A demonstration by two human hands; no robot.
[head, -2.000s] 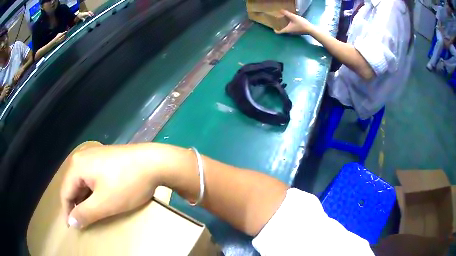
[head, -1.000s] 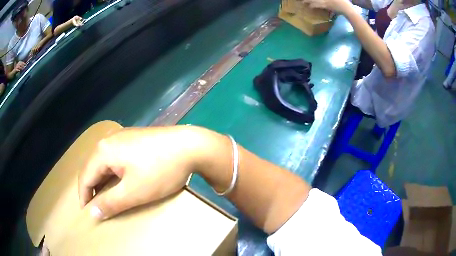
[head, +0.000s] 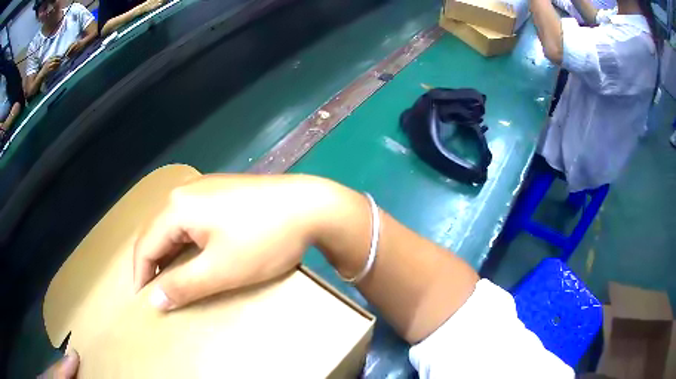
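A brown mailer box (head: 244, 333) lies in front of me at the lower left, with its lid surface up and a rounded tuck flap (head: 111, 237) spread beyond it. My right hand (head: 222, 240) lies on the cardboard near the fold between them, fingers curled down, thumb and forefinger slightly apart, nothing seen between them. My left hand (head: 63, 368) shows only as fingertips at the box's left edge, by a notch; the rest is cut off. The inside of the box is hidden.
A black strap-like bundle (head: 448, 137) lies on the green bench (head: 370, 159). Beyond it are brown boxes (head: 482, 33) and a person in white (head: 604, 89). A dark conveyor (head: 185, 96) runs left. A blue stool (head: 556, 314) and open carton (head: 641, 329) are right.
The view has shifted, so the bundle, stool and my right hand appear further right. Left fingertips have come into view. The neighbour's hand has left the far box. My right hand stays on the cardboard.
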